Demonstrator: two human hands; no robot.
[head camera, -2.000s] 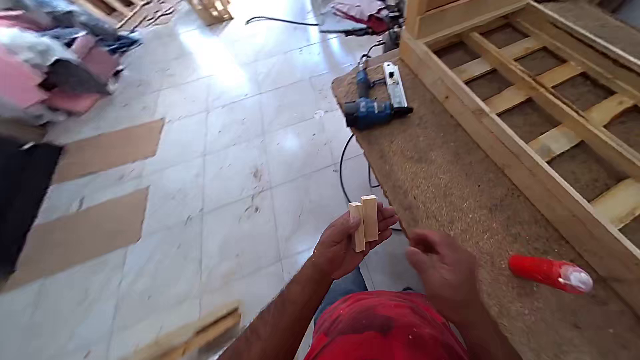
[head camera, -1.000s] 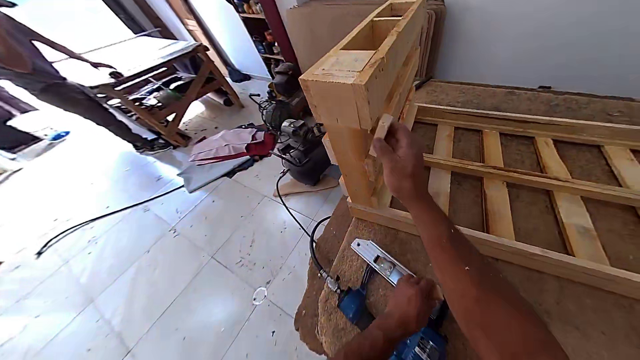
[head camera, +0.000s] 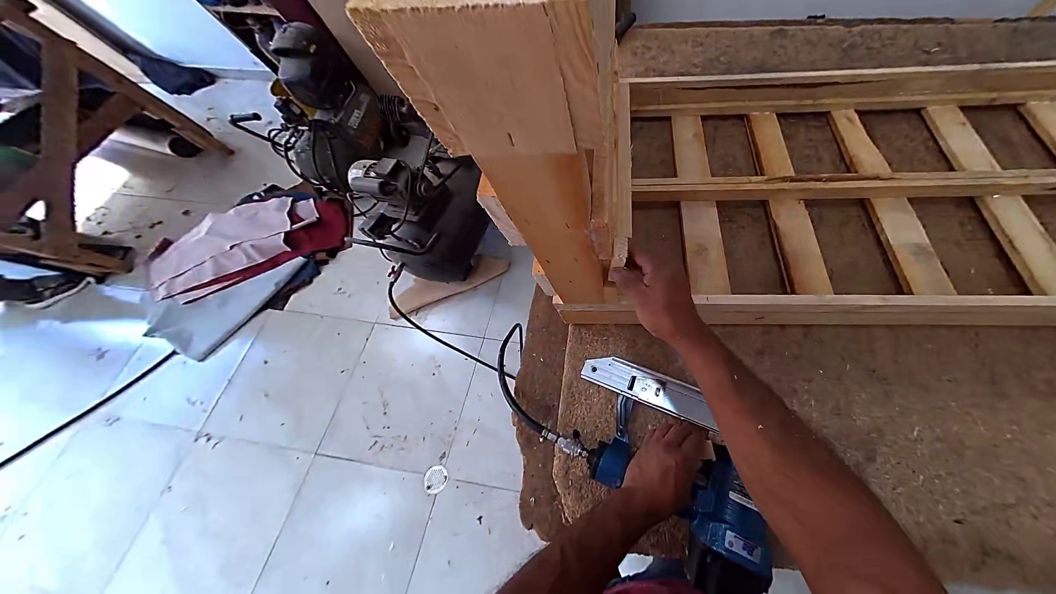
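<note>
My right hand (head camera: 656, 293) pinches a small wood block (head camera: 619, 254) against the inner side of the upright post (head camera: 540, 223) of a wooden frame, where it meets the bottom rail. Nearer to me, my left hand (head camera: 667, 466) is closed round the handle of a blue pneumatic nailer or stapler (head camera: 730, 516), which lies over the particle board. Its silver magazine (head camera: 652, 392) points away to the left, partly behind my right forearm. A pale bit of wood shows beside the left fingers; whether that hand holds it cannot be told.
The slatted frame (head camera: 825, 309) spans the particle board (head camera: 866, 412). A black air hose (head camera: 511, 396) runs from the tool past the board's ragged left edge. Air compressors (head camera: 421, 214), folded fabric (head camera: 239, 247) and a wooden trestle (head camera: 62, 148) stand or lie on the tiled floor.
Two seconds ago my left hand held two wood blocks away from the tool; now it is on the tool. My right hand has moved down along the post with a block since one second ago.
</note>
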